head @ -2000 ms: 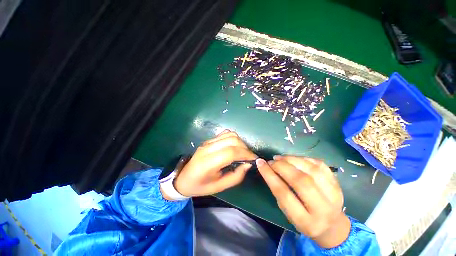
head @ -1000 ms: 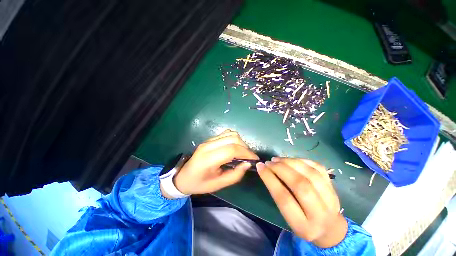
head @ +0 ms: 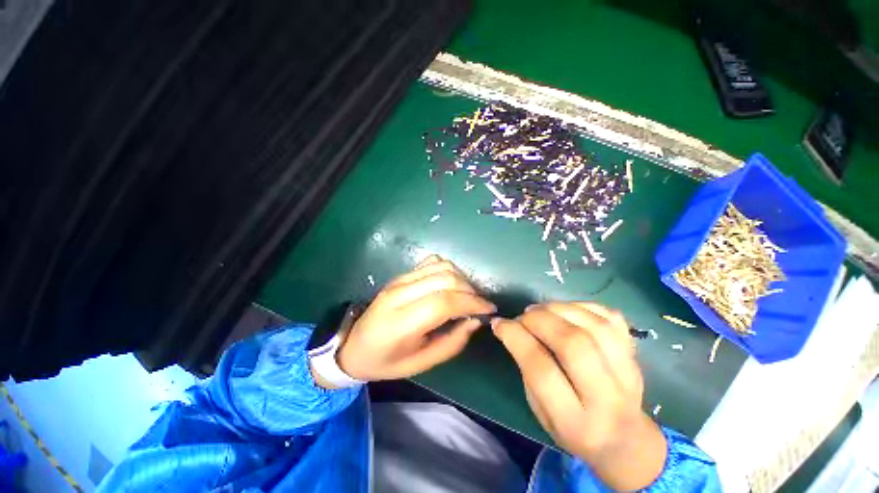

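Note:
A thin dark piece (head: 488, 319) shows between my fingertips, mostly hidden by my fingers; I cannot tell its full shape. My left hand (head: 410, 323) holds it between thumb and fingers, a white band at the wrist. My right hand (head: 583, 371) pinches its right end, with the fingertips of both hands close together. A loose pile of dark, purplish and tan slivers (head: 540, 168) lies on the green bench (head: 337, 241) beyond my hands. The open blue bin (head: 800, 260) at the right is tilted towards me and holds a heap of tan strip pieces (head: 734, 270).
Black devices (head: 737, 82) lie on the green surface beyond the pale edging strip (head: 578, 108). A dark ridged tray stack (head: 193, 173) fills the left. White sheets (head: 761, 409) lie at the lower right. A few loose slivers (head: 679, 321) lie near the bin.
The black devices beyond the pale strip have shifted left. My hands stay at nearly the same spot, with small finger movements around the dark piece.

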